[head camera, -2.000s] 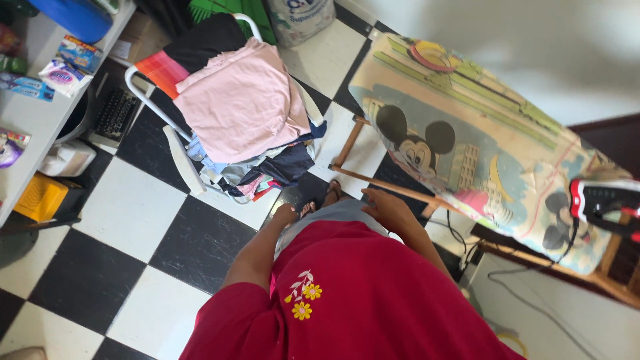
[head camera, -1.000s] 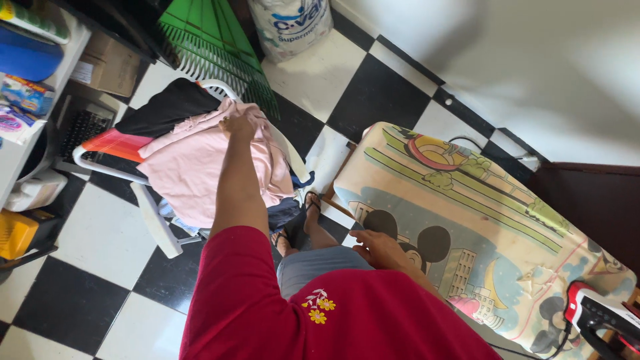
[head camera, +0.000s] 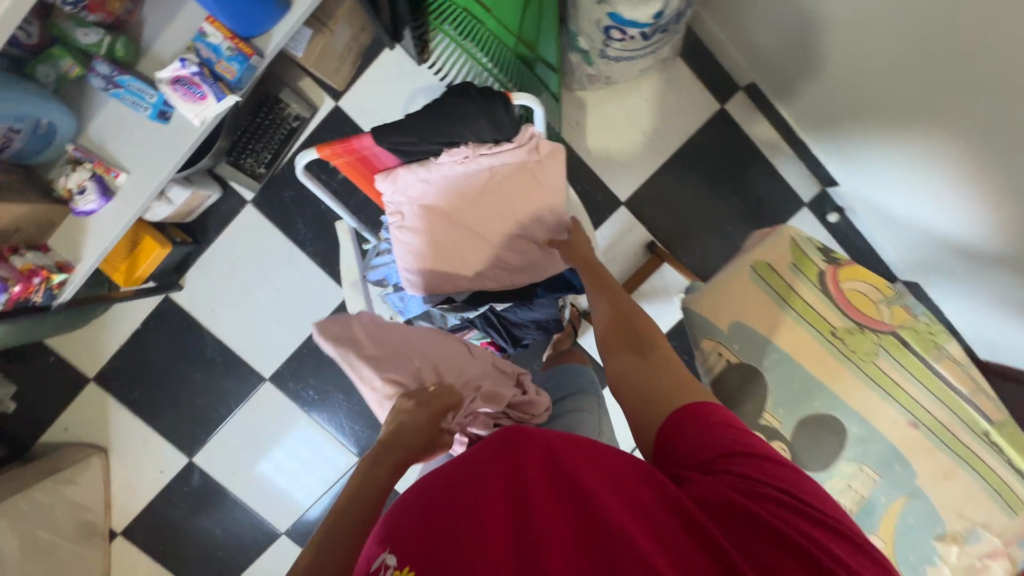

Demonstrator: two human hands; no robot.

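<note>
My left hand (head camera: 422, 418) is closed on a bunched pink cloth (head camera: 376, 356), held close to my body. Another pink cloth, folded flat (head camera: 480, 216), lies on top of a pile of clothes on a white-framed chair (head camera: 330, 192). My right hand (head camera: 573, 245) touches its lower right edge; whether the fingers pinch it cannot be made out. Behind the folded cloth a black cloth (head camera: 452, 120) drapes over the chair's orange and red back (head camera: 348, 160). Dark and light blue garments (head camera: 524, 316) show beneath, towards my legs.
To the right stands an ironing board with a cartoon-print cover (head camera: 848, 384). White shelving (head camera: 172, 152) with packets is at the left. A green rake (head camera: 480, 48) and a printed white sack (head camera: 624, 40) are beyond the chair, on a checkered floor (head camera: 264, 296).
My left hand has drawn back from the chair and now holds a pink cloth. My right hand has moved from beside the ironing board to the folded pink cloth on the pile.
</note>
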